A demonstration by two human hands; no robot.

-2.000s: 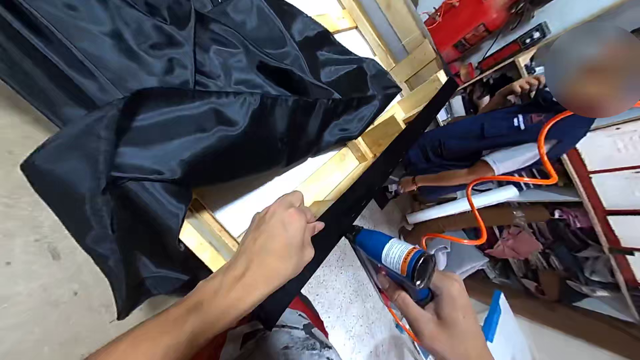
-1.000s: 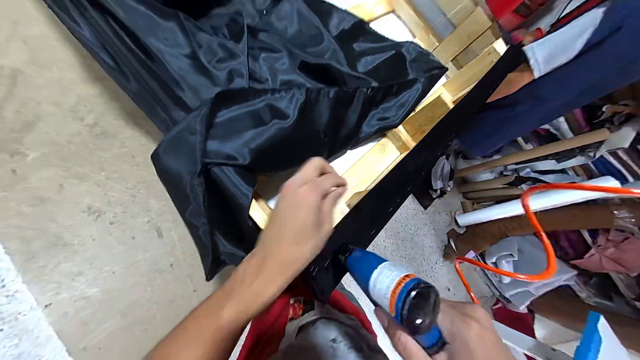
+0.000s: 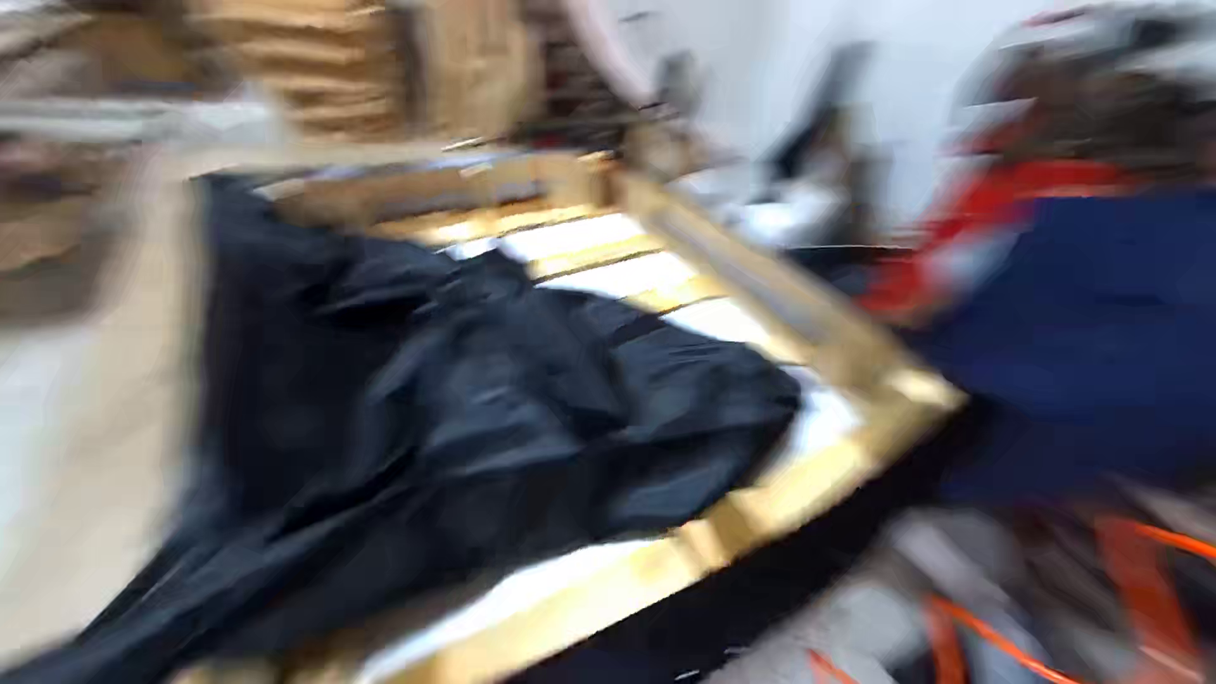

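Neither my left hand nor my right hand shows in the head view now, and the blue air tool is also out of the picture. The whole view is blurred. Black shiny fabric (image 3: 532, 408) lies bunched over a wooden frame (image 3: 798, 494) with several slats, with white material between them. Along the frame's near right side runs a black fabric strip (image 3: 760, 598). The far left part of the frame is covered by the black fabric.
A person in dark blue clothing (image 3: 1092, 351) is close at the right. Orange air hose (image 3: 997, 646) loops at the lower right over blurred cloth. Something red (image 3: 1054, 190) is behind the person. Brown stacked material (image 3: 313, 66) stands at the back left.
The view has swung up and across the frame. Both hands and the blue air tool, seen at the frame's near edge a second ago, have left the view.
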